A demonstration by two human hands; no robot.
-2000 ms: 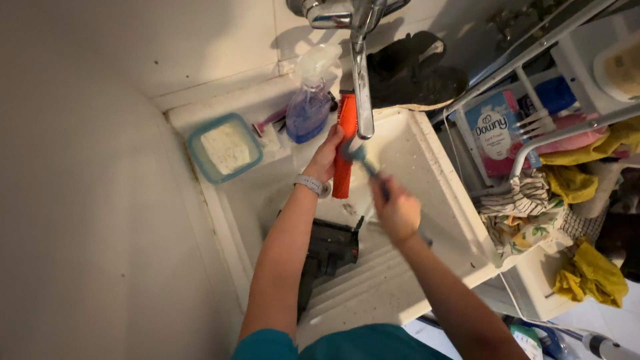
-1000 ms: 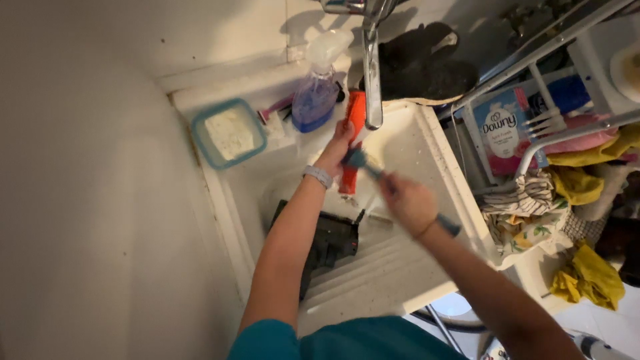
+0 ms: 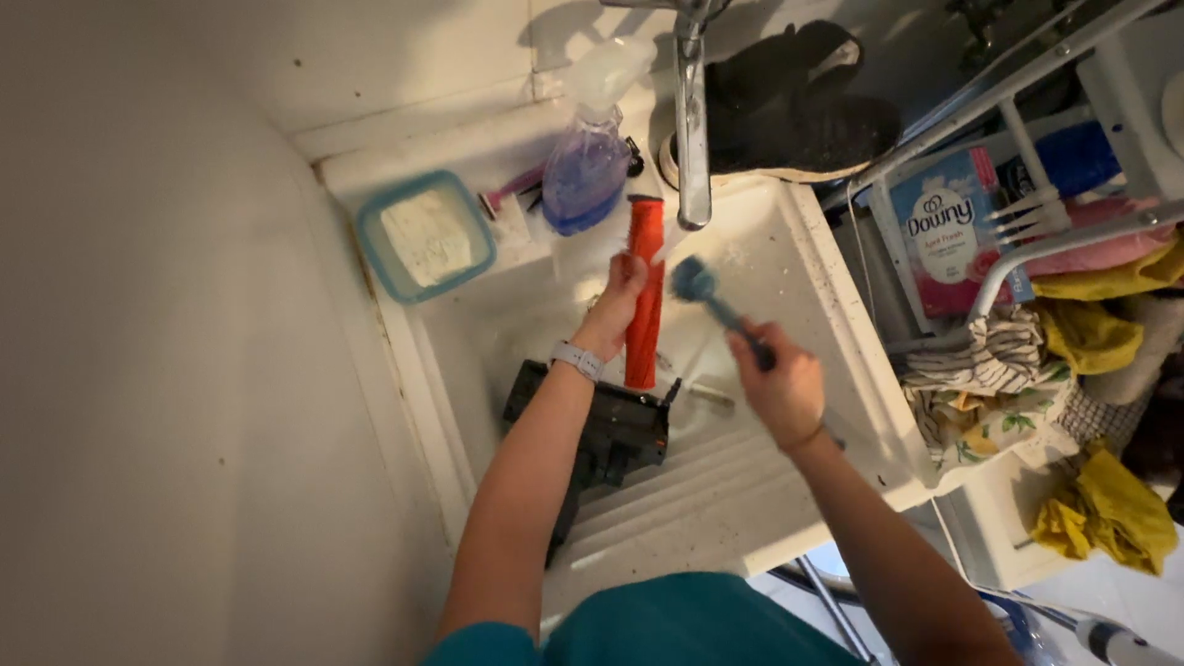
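My left hand (image 3: 615,310) grips a red-orange cylindrical brush roller (image 3: 646,314), held lengthwise below the chrome faucet (image 3: 692,139). In my right hand (image 3: 782,379) is the handle of a blue scrub brush (image 3: 694,280); its round head is just right of the roller, with a small gap between them. Water seems to run from the spout beside the roller. Under my left forearm a black plastic vacuum floor head (image 3: 620,425) lies in the white laundry sink (image 3: 795,277), partly hidden by the arm. A pale stick-like piece (image 3: 710,396) lies in the basin near it.
On the sink's back ledge stand a blue-rimmed tub with white powder (image 3: 425,236), a pink razor (image 3: 513,190) and a spray bottle with purple-blue liquid (image 3: 585,176). Black shoes (image 3: 786,106) rest behind the basin. A white rack (image 3: 1004,268) at right holds a Downy box (image 3: 943,231) and cloths.
The scrub brush head, over the roller in both earlier frames, is now apart from it on the right. Both hands keep their hold. The view has shifted slightly.
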